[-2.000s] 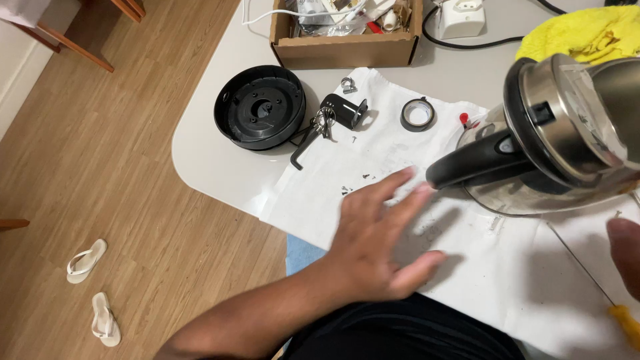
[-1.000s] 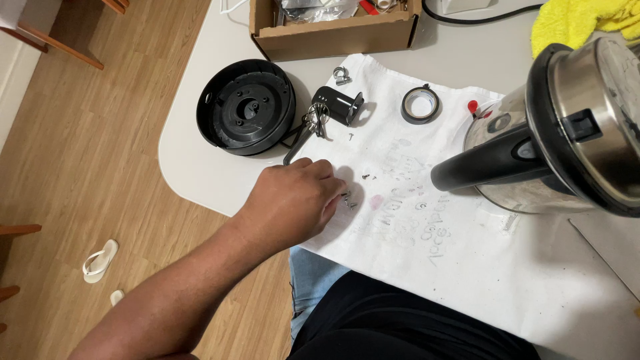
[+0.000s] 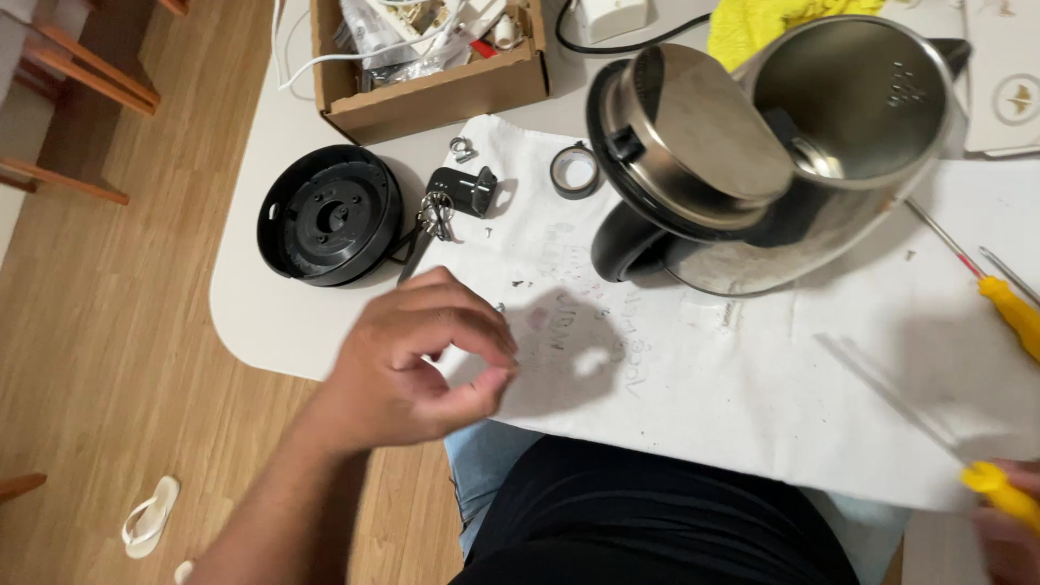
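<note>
My left hand (image 3: 431,357) is over the near edge of the white cloth (image 3: 731,406), thumb and index fingertips pinched together; whether a tiny part sits between them cannot be told. At the right edge my right hand (image 3: 1007,520) holds a yellow-handled screwdriver (image 3: 987,479), its shaft pointing up and left. A steel electric kettle (image 3: 756,171) with its lid raised lies tilted on the cloth. Small screws (image 3: 517,283) lie beyond my left hand. Left of them are a black round kettle base (image 3: 331,215) and a black plastic part (image 3: 463,191) with wires.
A cardboard box (image 3: 439,97) of parts stands at the back, beside a white plug adapter (image 3: 609,18) and a yellow cloth (image 3: 780,28). A roll of black tape (image 3: 574,171) lies left of the kettle. More yellow-handled screwdrivers (image 3: 1011,313) lie at right.
My left hand has risen from the cloth near the small screws, with thumb and index finger together. My right hand has come into view with a screwdriver. The kettle's pose has changed.
</note>
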